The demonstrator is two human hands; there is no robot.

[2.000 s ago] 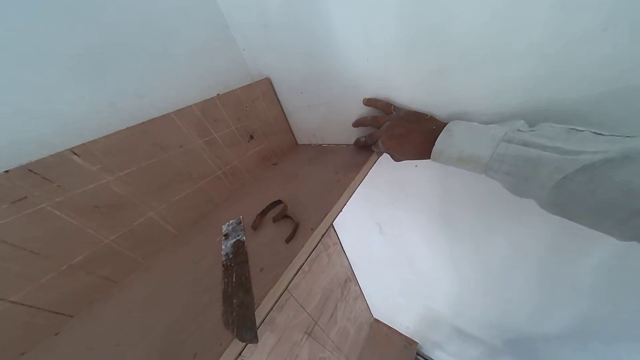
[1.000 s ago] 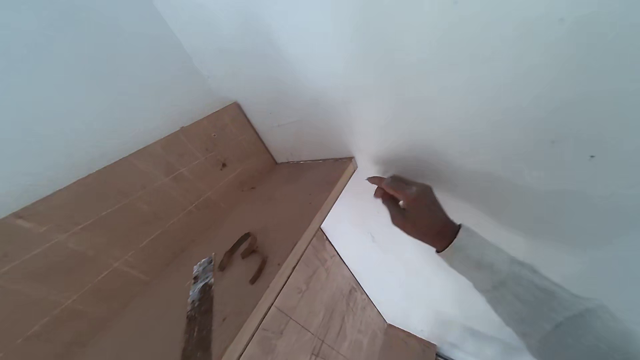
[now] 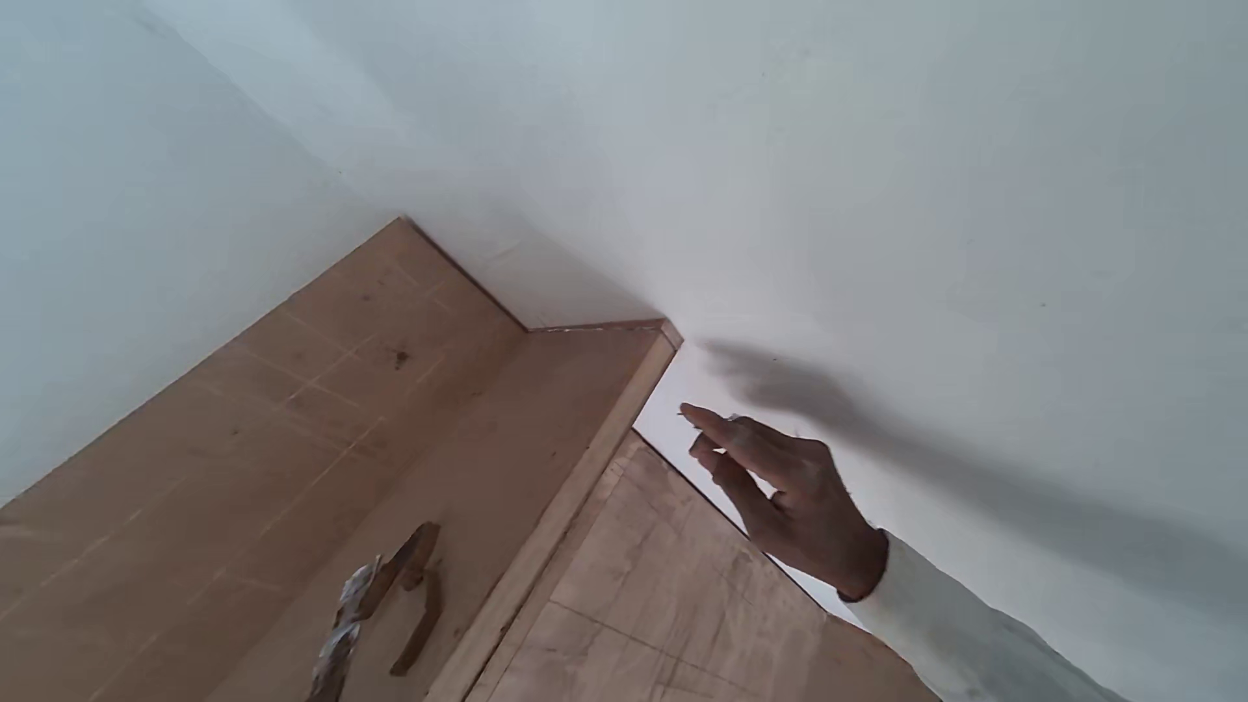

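Note:
My right hand (image 3: 780, 478) reaches in from the lower right, palm side partly turned left, just right of the front edge of a brown wood-like shelf board (image 3: 575, 419). Its thumb and forefinger are a little apart; I see nothing plain between them. The hand casts a shadow on the white wall (image 3: 926, 244) behind. On the shelf lie a curved brown strip (image 3: 419, 624) and, beside it, a narrow flat piece with a worn whitish end (image 3: 336, 653), cut off by the bottom of the view. My left hand is not in view.
A brown back panel (image 3: 292, 390) with scribed pale lines rises along the shelf's left side. Below the front edge stands a lighter wood-grained panel (image 3: 673, 575) with dark pencil-like lines. The shelf's end meets the white wall at a corner.
My right hand was at the shelf's far end against the wall; it has come away from it, to the right and down, with its fingers drawn closer together. The view has shifted.

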